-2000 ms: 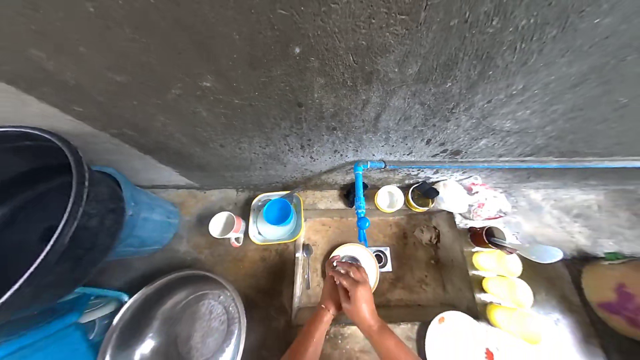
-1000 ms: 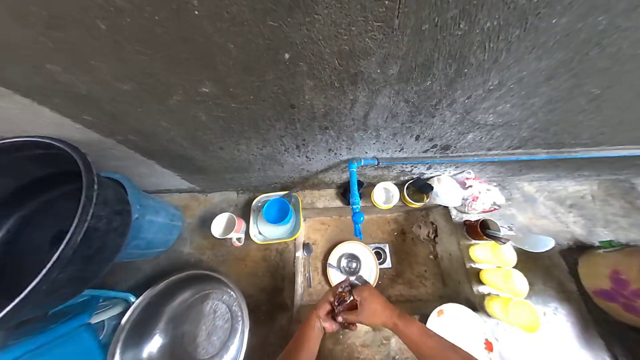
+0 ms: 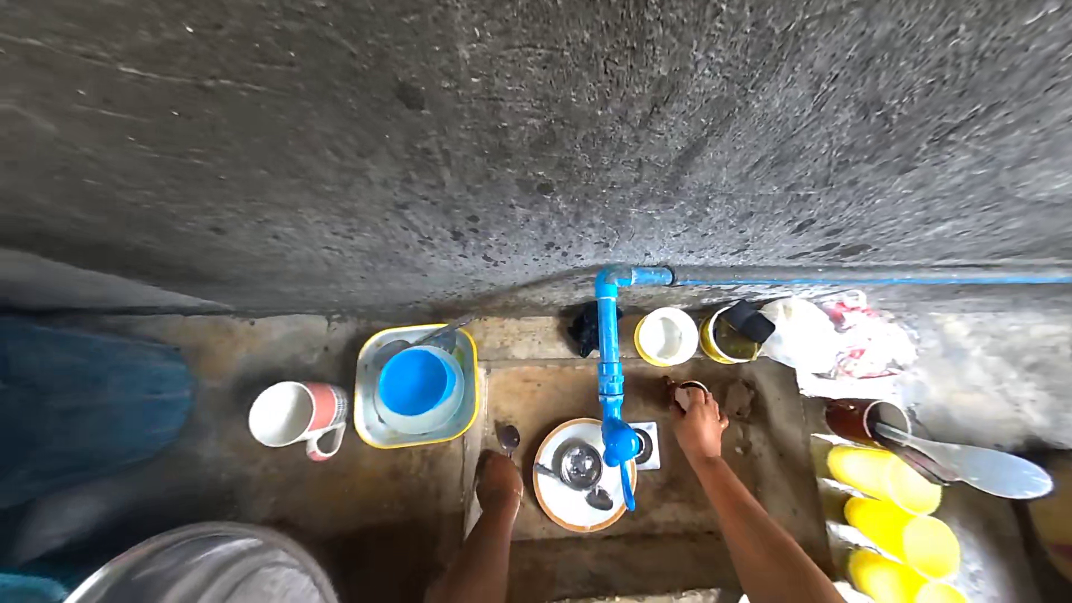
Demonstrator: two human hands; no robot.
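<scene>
In the concrete basin, a white plate with an orange-brown rim [image 3: 557, 507] holds a small shiny metal bowl [image 3: 580, 466] and a spoon [image 3: 599, 499]. My left hand [image 3: 500, 483] is left of the plate, over the handle end of another spoon [image 3: 508, 435]; its fingers are mostly hidden, so its grip is unclear. At the basin's far side, right of the tap, my right hand [image 3: 700, 419] has its fingers on a small brown cup [image 3: 691, 388]. The blue tap [image 3: 620, 442] overhangs the plate's right edge, beside the drain [image 3: 644, 445].
Left of the basin stand a mug [image 3: 289, 414] and a yellow-rimmed tray [image 3: 476, 381] with a blue bowl [image 3: 415, 381]. White tubs [image 3: 667, 337] and plastic bags [image 3: 863, 339] line the back ledge. Yellow cups [image 3: 900, 536] and a brown cup with utensils [image 3: 854, 419] stand right.
My hands, together in front of the plate one second ago, have moved apart: the left to the spoon at the left, the right to the basin's far side. The view has shifted.
</scene>
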